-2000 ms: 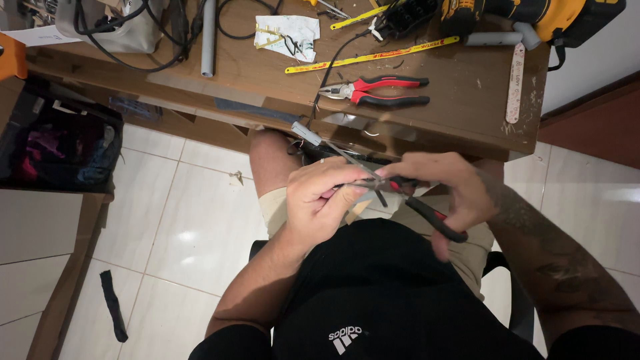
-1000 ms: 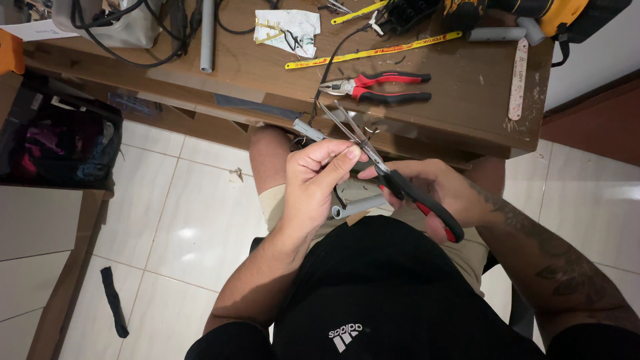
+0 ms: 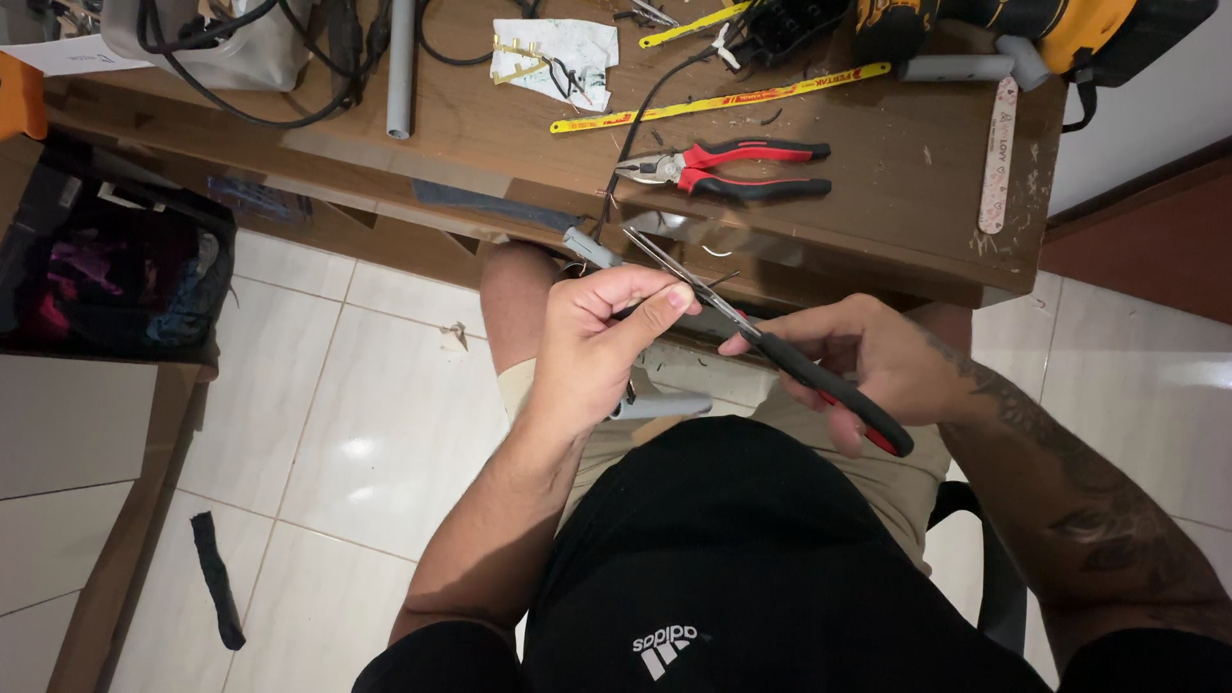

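My right hand [image 3: 847, 371] grips a pair of scissors [image 3: 828, 385] with black and red handles, its blades pointing up and left. My left hand [image 3: 611, 337] pinches a thin dark wire [image 3: 722, 280] between thumb and forefinger, right beside the blades. Whether the blades touch the wire cannot be told. A short grey plastic tube [image 3: 591, 247] sticks out just above my left fingers, near a black cable [image 3: 630, 144]. Another grey tube [image 3: 662, 405] lies at my lap, partly behind my left hand. Combination pliers [image 3: 722, 169] with red and black handles lie on the wooden table.
Yellow hacksaw blades [image 3: 722, 102], a white paper [image 3: 568, 58] with brass strips, a grey pipe [image 3: 400, 67] and a nail file [image 3: 998, 159] lie on the table [image 3: 895, 192]. A yellow and black power tool [image 3: 1078, 34] stands at its right end. A plastic container [image 3: 241, 53] with cables sits at left.
Two seconds ago the scissors were lower, across my left fingertips; their blades now reach up past them. My right hand has moved slightly, and the grey tube at my lap shows more.
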